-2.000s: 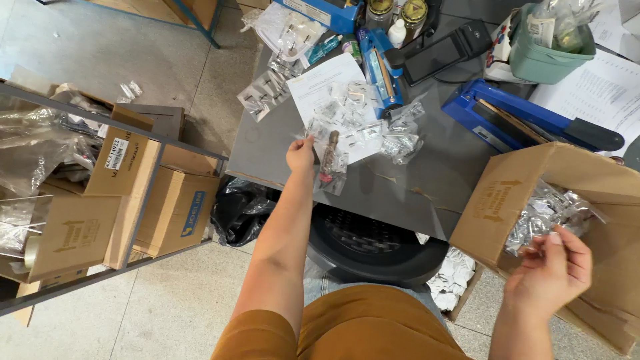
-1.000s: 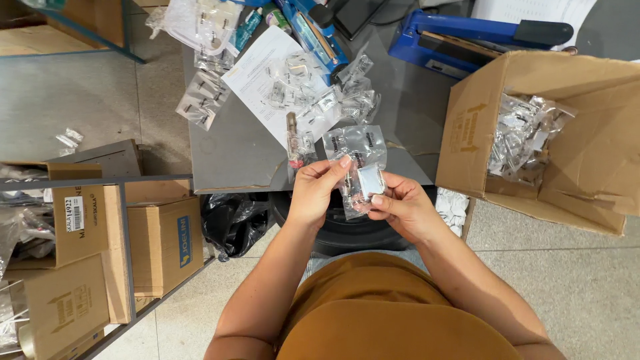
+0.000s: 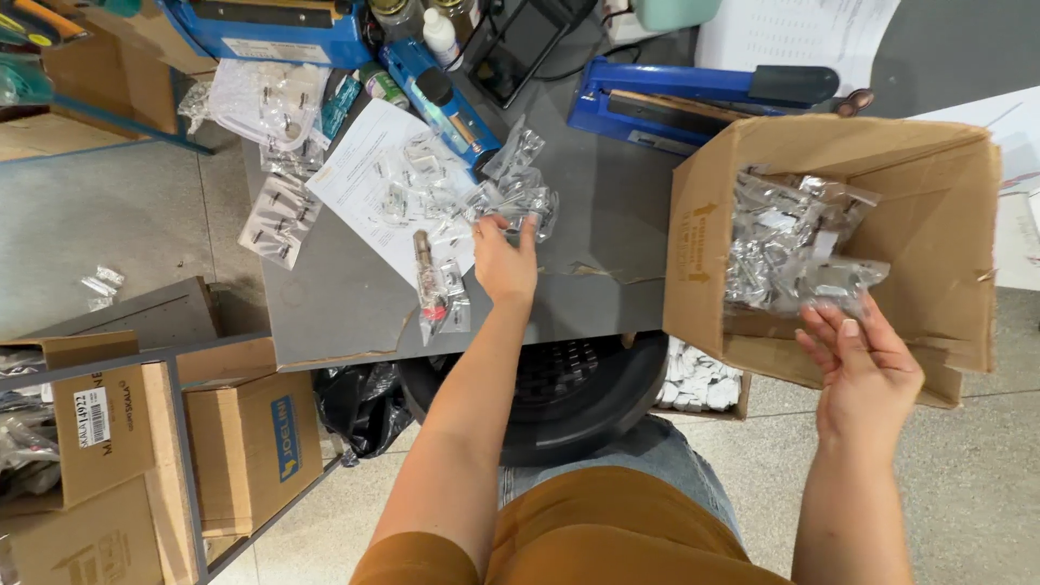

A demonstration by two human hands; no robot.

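Note:
My left hand [image 3: 505, 258] reaches over the grey table [image 3: 325, 313], its fingertips touching a pile of small clear plastic bags [image 3: 520, 195]. Part of that pile lies on a printed sheet of paper [image 3: 357, 171]. Just left of the hand is a tool with a red part [image 3: 431, 284], lying with small bags. At the right, my right hand [image 3: 861, 357] is at the opening of a cardboard box [image 3: 699, 236], its fingers pinching a clear plastic bag [image 3: 841, 278]. Many more filled bags [image 3: 772, 236] lie in the box.
Blue impulse sealers [image 3: 634, 106] [image 3: 447, 106] stand on the table with a white bottle [image 3: 441, 36] and a black device [image 3: 520, 49]. A black stool [image 3: 552, 406] is under the table edge. Cardboard boxes [image 3: 244, 455] fill a shelf at the left.
My hands held a small bag together in front of me a second ago. They have moved apart, the left to the pile on the table and the right to the cardboard box.

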